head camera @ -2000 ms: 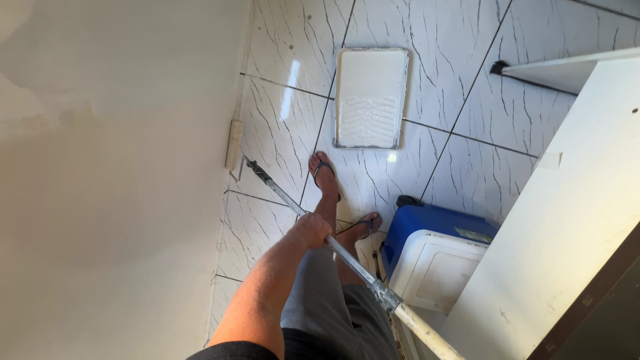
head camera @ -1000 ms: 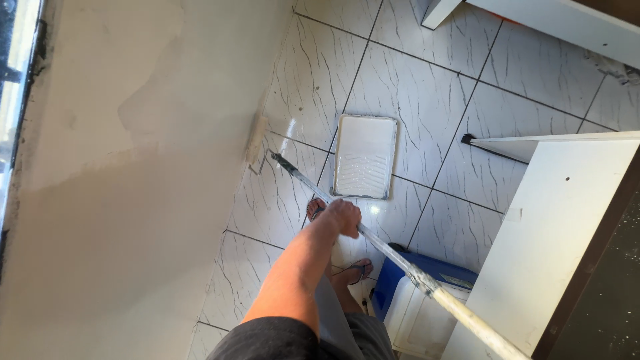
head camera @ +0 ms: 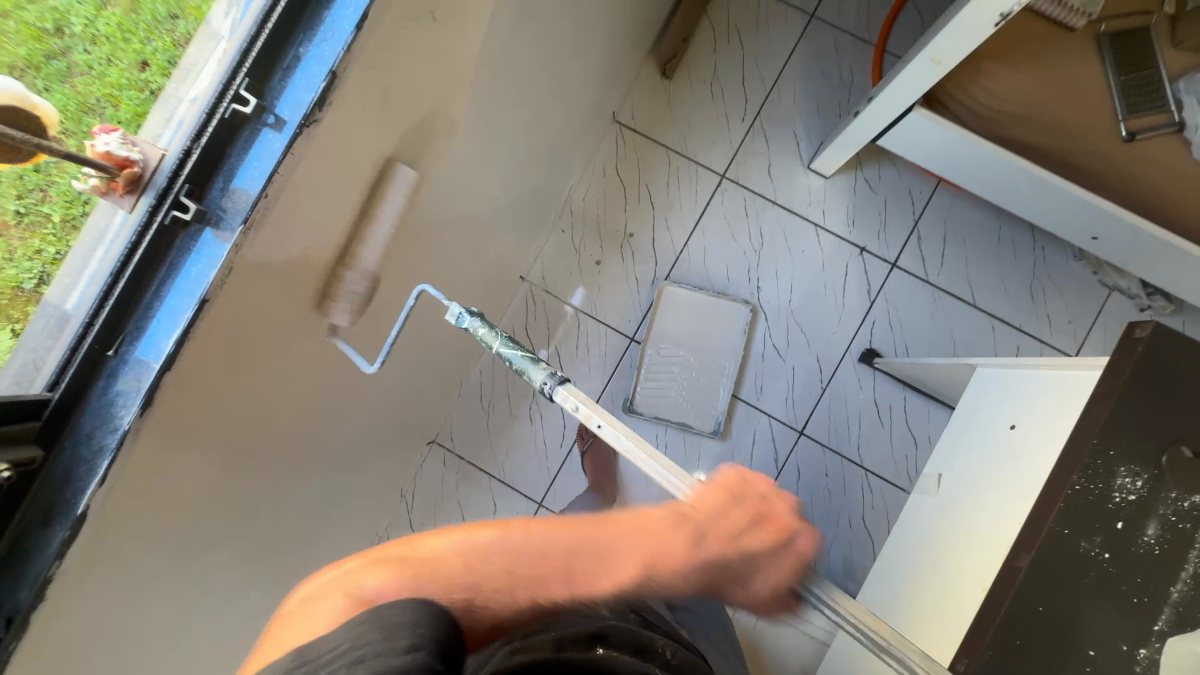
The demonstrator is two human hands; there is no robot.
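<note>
My left hand (head camera: 750, 539), slightly blurred, is closed around the metal extension pole (head camera: 623, 441) of a paint roller. The pole runs past it to the lower right edge. My right hand is out of view. At the pole's far end are a paint-spattered dark grip (head camera: 511, 352) and a bent metal frame. The roller sleeve (head camera: 370, 248), blurred, lies against the beige-grey wall (head camera: 281, 469) below the window frame. A paint tray (head camera: 692, 361) with pale paint rests on the marbled tile floor, beyond my left hand and right of my foot (head camera: 597, 459).
A window frame (head camera: 253, 178) with a blue strip borders the wall, grass outside. White furniture (head camera: 1031, 187) holding a metal grater (head camera: 1139, 80) stands at upper right. A white panel with a dark top (head camera: 1087, 525) is at lower right. An orange hose (head camera: 881, 42) lies behind.
The roller has moved up the wall from near the floor edge towards the window frame. My left hand is still on the pole. The view has shifted, bringing more of the window in.
</note>
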